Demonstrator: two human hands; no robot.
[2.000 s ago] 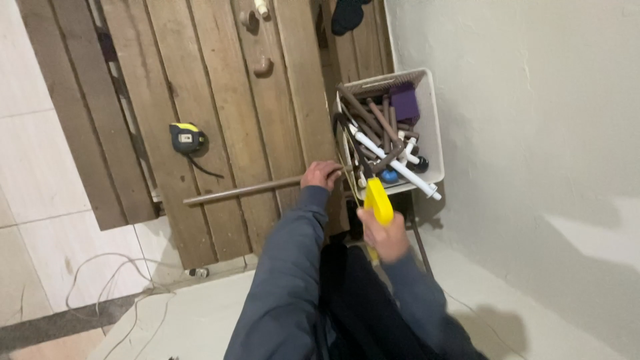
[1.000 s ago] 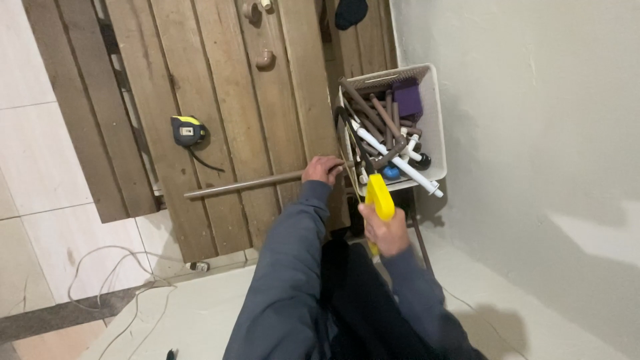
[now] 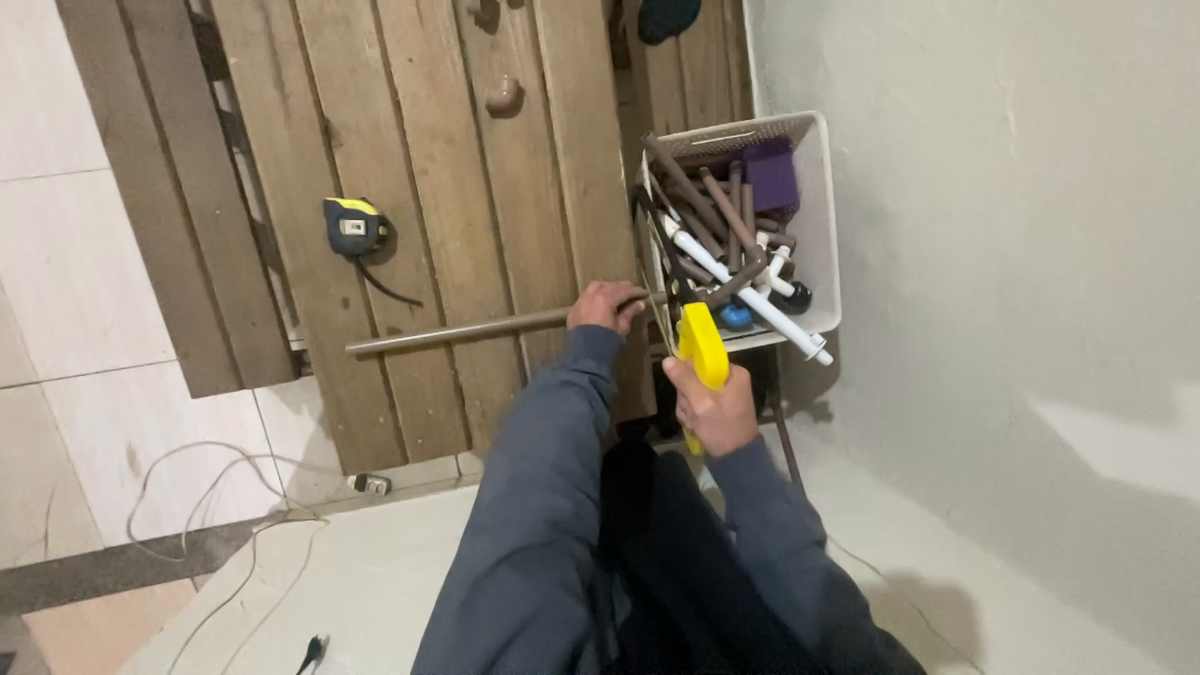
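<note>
A brown plastic pipe (image 3: 459, 332) lies across the slats of a wooden table (image 3: 422, 141). My left hand (image 3: 607, 307) grips it near the table's right edge, and its end reaches past the edge toward the crate. In my right hand (image 3: 714, 403) is the yellow handle of a hacksaw (image 3: 705, 347). The saw's narrow frame and blade run up beside the left hand, across the pipe just right of the fingers; exact contact of the teeth cannot be made out. On the slats at left rests a black and yellow tape measure (image 3: 354, 227) with a black strap.
A white plastic crate (image 3: 827, 225) beside the table holds brown pipe pieces, a white pipe (image 3: 750, 295), fittings and a purple box (image 3: 772, 176). A brown pipe fitting (image 3: 503, 96) lies on the slats. The wall stands at right; a thin cable (image 3: 202, 450) loops over the floor at left.
</note>
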